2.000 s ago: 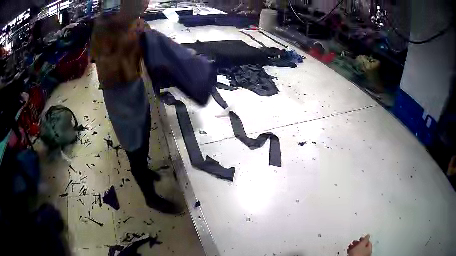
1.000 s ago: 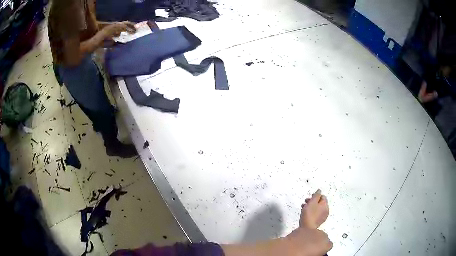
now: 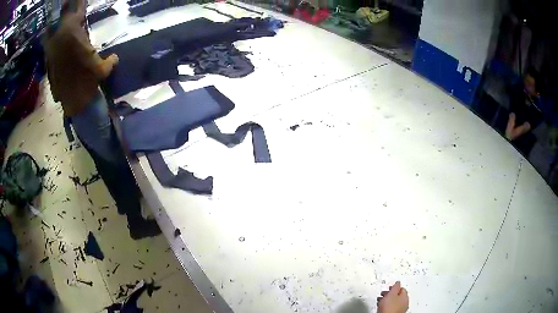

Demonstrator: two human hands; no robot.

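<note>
A dark blue-grey cut panel (image 3: 177,119) lies flat across the left edge of the white table (image 3: 342,202). A dark strip (image 3: 260,143) lies in a zigzag beside it, and another strip (image 3: 189,181) sticks out below it. My right hand (image 3: 393,298), as it seems, is at the bottom edge, cut off, over the table and far from the cloth. Its fingers look bent and nothing shows in it; its grip is unclear. My left hand is not in view.
A coworker (image 3: 92,104) stands at the table's left side by a long dark fabric stack (image 3: 153,55) and crumpled dark cloth (image 3: 220,60). Another person (image 3: 523,116) is beyond the right edge. Scraps litter the floor (image 3: 116,281).
The coworker has laid down the blue-grey panel carried earlier and now stands at the stack. The view has shifted. My left forearm, seen a second ago, has left the picture.
</note>
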